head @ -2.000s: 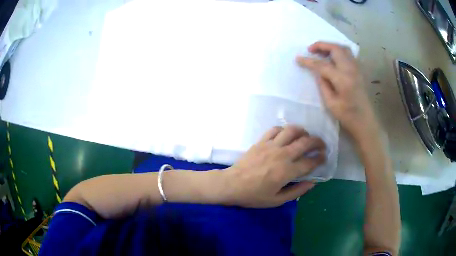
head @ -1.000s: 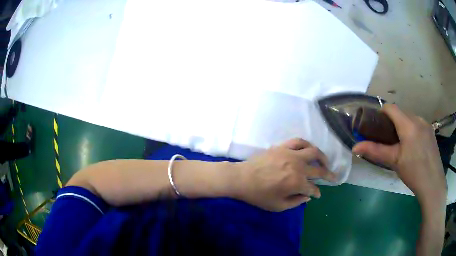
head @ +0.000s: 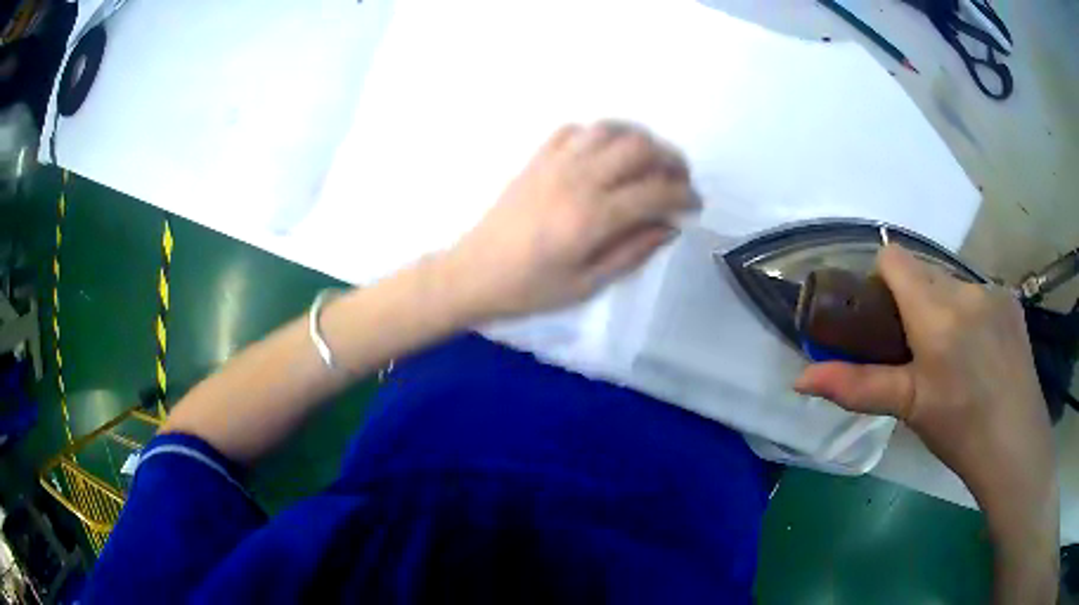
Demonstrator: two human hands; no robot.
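Observation:
A large white garment piece [head: 805, 130] lies flat across the table, with a smaller, greyer layer [head: 710, 343] over its near right part. My right hand [head: 947, 343] grips the brown handle of the steam iron [head: 775, 266]. The iron's pointed tip faces left and its soleplate is over the right part of the cloth; whether it presses fully cannot be told. My left hand [head: 592, 213] is on the white cloth left of the iron's tip, slightly blurred, fingers curled. Whether it pinches any cloth is hidden.
Black shears [head: 988, 65] and a dark green pencil [head: 870, 36] lie at the back right. A black disc [head: 81, 73] is at the far left. The iron's hose [head: 1051, 279] runs off to the right. A yellow wire cart [head: 89, 485] stands on the green floor at lower left.
My right hand left the cloth, took hold of the iron and brought it over the cloth. My left hand moved up and left from the near right corner. The view has shifted.

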